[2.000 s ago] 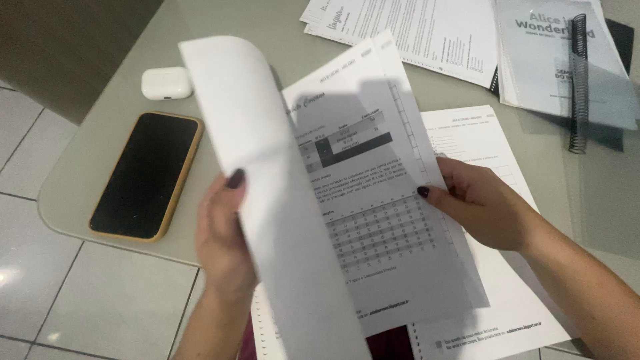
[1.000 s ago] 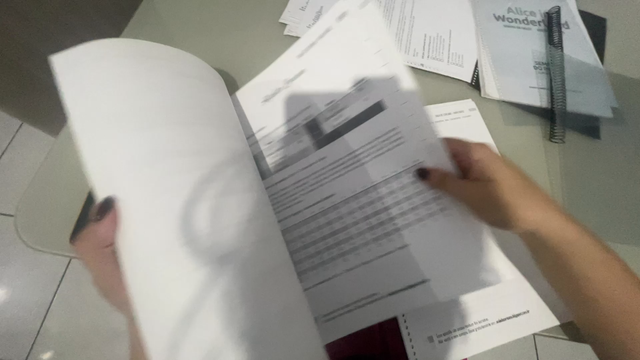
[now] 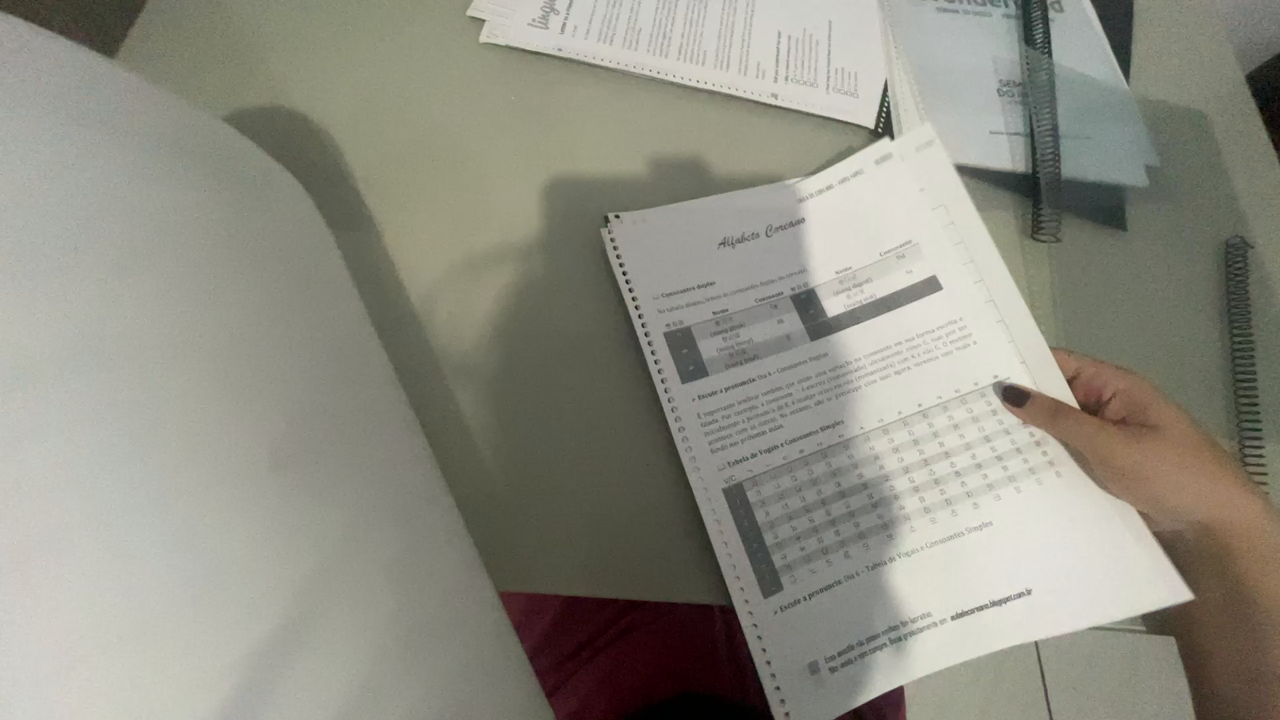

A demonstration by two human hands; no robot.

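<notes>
My right hand (image 3: pixel 1150 430) grips the right edge of a small stack of printed, hole-punched sheets (image 3: pixel 850 400), thumb on top. The top sheet bears text and two tables, and its punched edge faces left. A large blank white sheet (image 3: pixel 220 400), curved at its top, fills the left of the view close to the camera. My left hand is out of sight. A gap separates the blank sheet from the printed stack, with the table (image 3: pixel 520 420) showing between them.
At the top lie more punched printed sheets (image 3: pixel 700 45). Beside them, a booklet under a translucent cover (image 3: pixel 960 100) has a black spiral binding coil (image 3: pixel 1043 130) on it. Another black coil (image 3: pixel 1245 360) lies at the right. Dark red fabric (image 3: pixel 630 650) and floor tiles (image 3: pixel 1110 670) show below.
The blank sheet has come apart from the printed sheets and moved left, nearer the camera. My left hand, seen earlier on the blank sheet's left edge, has left the view. My right hand keeps its hold.
</notes>
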